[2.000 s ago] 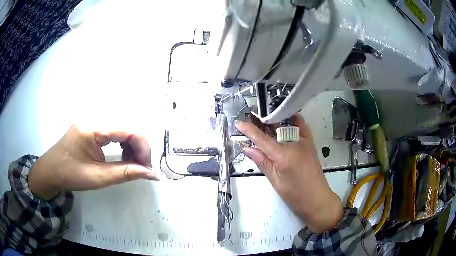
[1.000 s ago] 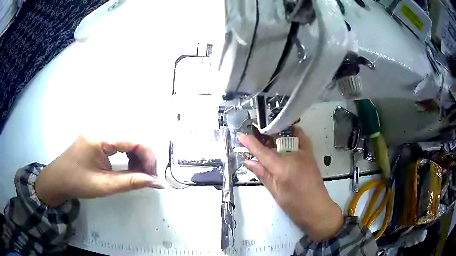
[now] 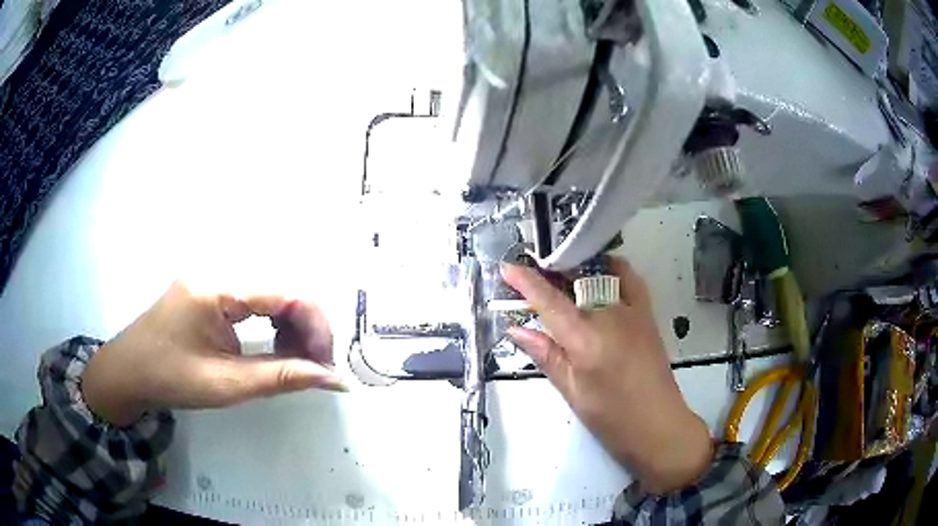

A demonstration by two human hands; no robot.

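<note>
The white sewing machine head (image 3: 576,92) stands over the needle plate area. A long narrow silvery strip (image 3: 472,411) runs from the needle area toward the ruler-marked front edge. My right hand (image 3: 607,360) is under the machine head, right of the strip. Its index fingertip is at the small shiny parts by the presser foot, with the thumb apart below; its other fingers are partly hidden behind a ribbed white knob (image 3: 597,291). My left hand (image 3: 211,354) is left of the plate, curled into a loop with fingertips near the thumb tip. No object shows in it.
A green-handled tool (image 3: 762,234) and yellow-orange scissors loops (image 3: 769,416) lie right of the machine. A box of small items (image 3: 885,396) is at the far right. Dark navy patterned cloth (image 3: 77,113) is at the upper left. The white table (image 3: 113,236) bears ruler marks in front.
The view has shifted slightly, so the machine, strip and both hands sit a little further right in the picture. Both hands keep nearly the same pose and place relative to the machine.
</note>
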